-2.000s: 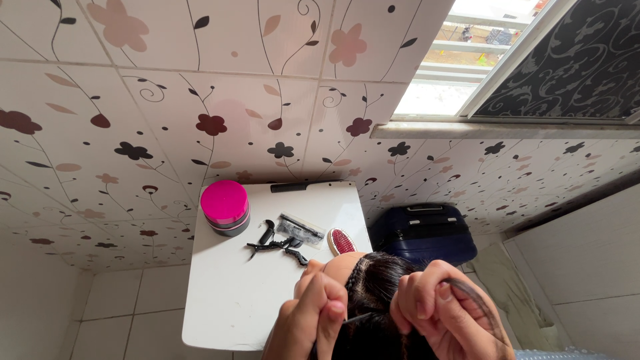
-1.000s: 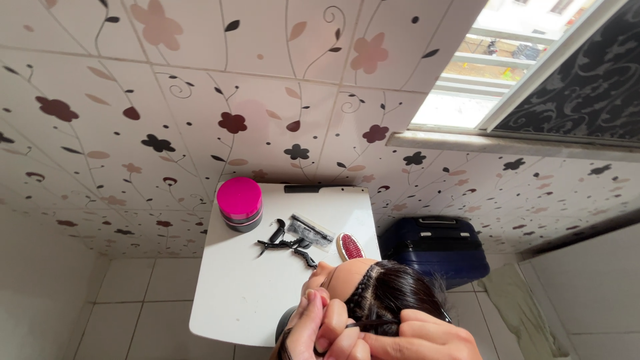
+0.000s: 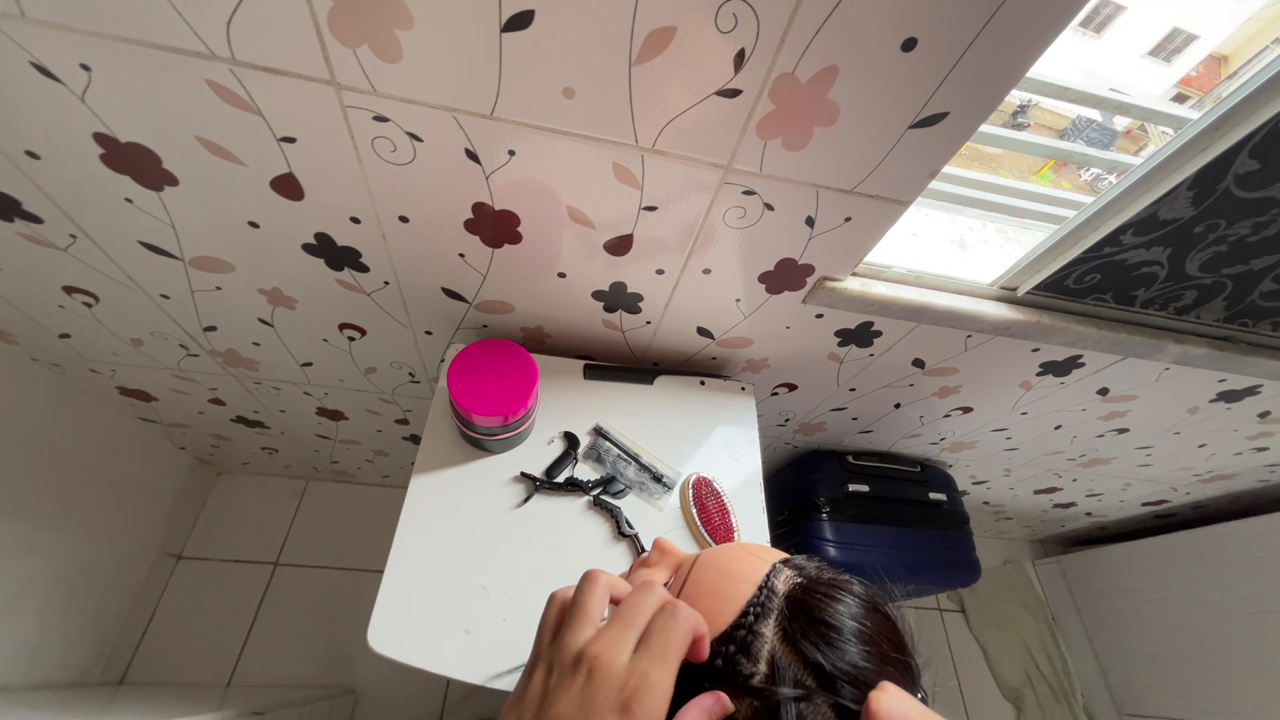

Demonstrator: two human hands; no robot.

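Observation:
A head with dark hair [image 3: 840, 620] is low in the view, a cornrow braid [image 3: 755, 615] running along its hairline; whether it is a person or a mannequin, I cannot tell. My left hand [image 3: 620, 650] lies over the side of the face and hair, fingers bent, its thumb near the braid. At the bottom edge, only a fingertip or so of my right hand [image 3: 895, 703] shows, by the back of the hair. Dark strands run between the two hands; the grip of each is hidden or cut off.
On the white table [image 3: 480, 570] stand a pink-lidded jar [image 3: 493, 395], black hair clips [image 3: 570, 483], a clear packet [image 3: 630, 463] and a red-padded hairbrush [image 3: 711, 510]. A dark blue suitcase [image 3: 875, 520] stands right of it. Behind are the tiled wall and a window [image 3: 1040, 150].
My hands were close together at the hair one second ago and are now farther apart, the right one mostly out of view at the bottom.

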